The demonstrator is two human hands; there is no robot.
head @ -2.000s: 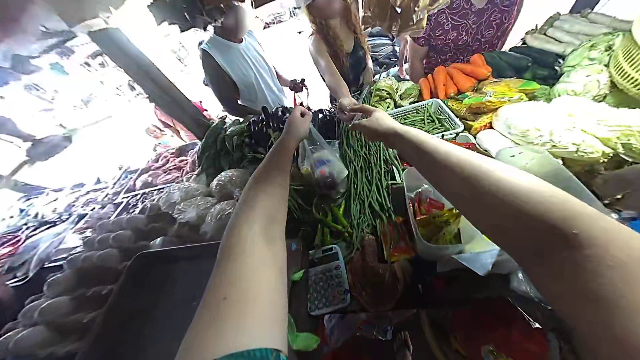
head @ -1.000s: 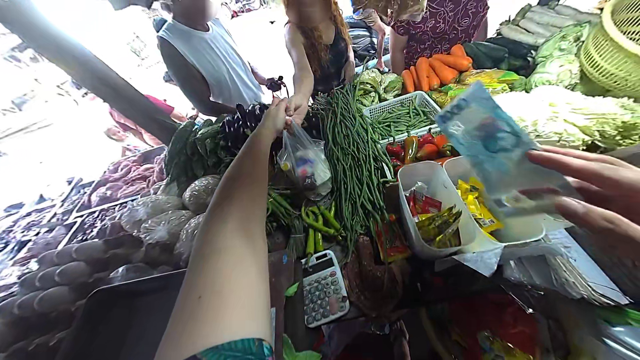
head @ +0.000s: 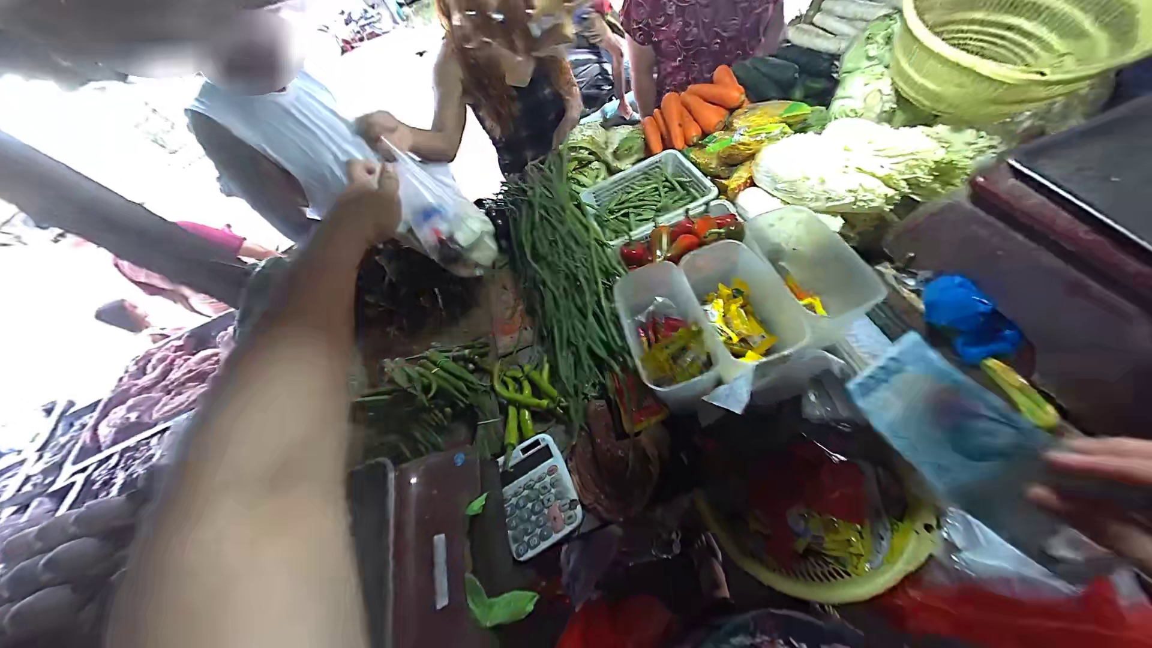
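My left hand (head: 371,193), at the end of my outstretched arm, grips the top of a translucent plastic bag (head: 445,225) with goods inside. Another person's hand (head: 385,133) touches or holds the same bag just above it. At the right edge, my right hand (head: 1102,490) holds a blue banknote (head: 945,418) by one end, blurred, over a yellow basket (head: 832,589) of packets. A white calculator (head: 542,497) lies low in the middle, below green chili peppers (head: 522,396) and a long bunch of string beans (head: 571,279).
Clear plastic tubs (head: 670,360) of sachets stand right of the beans, with trays of cut beans (head: 648,193) and red peppers (head: 679,238) behind. Carrots (head: 693,112), cabbages (head: 864,171) and a green-yellow basket (head: 999,72) lie farther back. People stand across the stall; a slanted post (head: 117,211) is at left.
The banknote in my right hand has moved down and right, from over the tubs to beside the yellow basket. My left hand keeps hold of the bag. The view has shifted.
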